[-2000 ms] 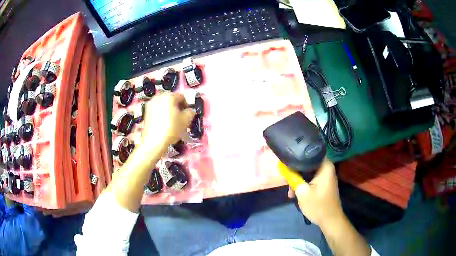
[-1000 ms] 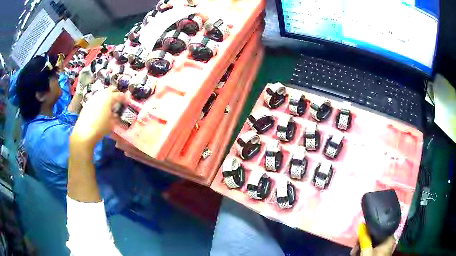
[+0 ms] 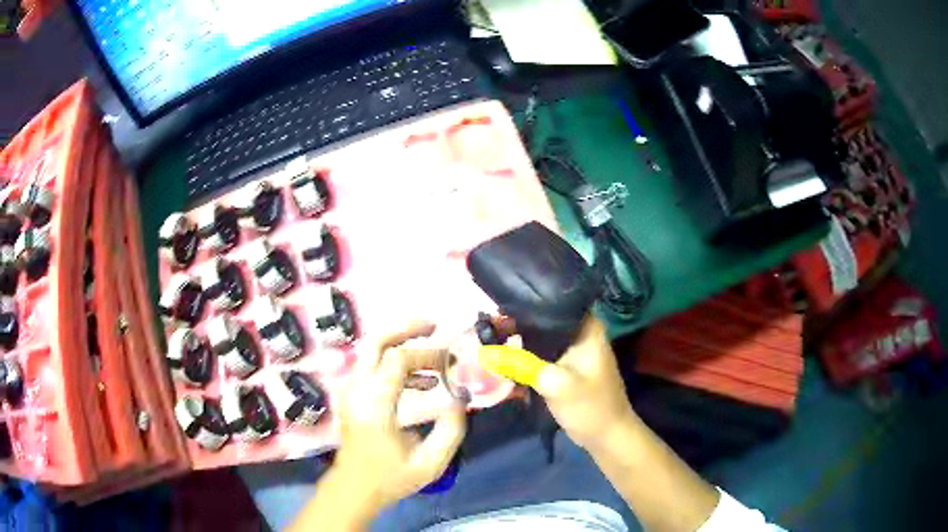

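Observation:
My left hand (image 3: 400, 426) is over the front part of the pink-red tray (image 3: 400, 223), its fingers around a smartwatch (image 3: 449, 372) with a pale strap; the watch is blurred and partly hidden. My right hand (image 3: 593, 390) grips the black barcode scanner (image 3: 532, 278) by its yellow-marked grip, close to the held watch. Several smartwatches (image 3: 281, 333) stand in rows in the left part of the tray.
Stacked red-orange trays (image 3: 114, 322) with watches stand at left. The keyboard (image 3: 343, 109) and monitor (image 3: 208, 42) are behind the tray. A clipped coiled cable (image 3: 613, 249) and black boxy machine (image 3: 738, 145) are at right. More trays (image 3: 728, 348) sit lower right.
The view has swung back right from the left stack. My left hand has moved from that stack to the scanner with a watch in its fingers. My right hand still holds the scanner.

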